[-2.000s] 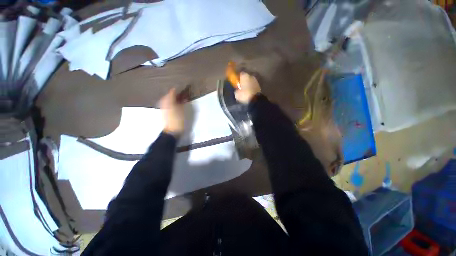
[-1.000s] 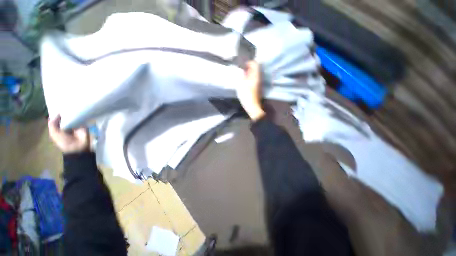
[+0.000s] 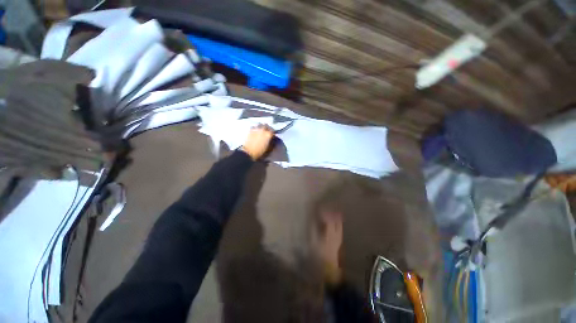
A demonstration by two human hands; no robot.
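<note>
My left hand [image 3: 258,142] reaches over the pale garment panels [image 3: 335,144] at the far side of the brown table cover [image 3: 164,170]. Its fingers are on the notched left part of the panels; whether they grip a piece is hard to tell. My right hand [image 3: 331,236] is blurred above the cover, with no fabric seen in it. The steam iron [image 3: 395,293], with an orange handle, stands at the lower right, apart from both hands.
Bunched pale pieces [image 3: 136,69] lie at the far left. Layered panels [image 3: 31,233] hang at the left edge, with dark grey-brown fabric [image 3: 44,113] above them. A blue object [image 3: 243,60] is behind the table. A power strip [image 3: 451,61] is on the corrugated wall.
The view has swung back from the left side. Both hands have let go of the large pale panel. My left hand is now at the far panels, my right hand over the cover.
</note>
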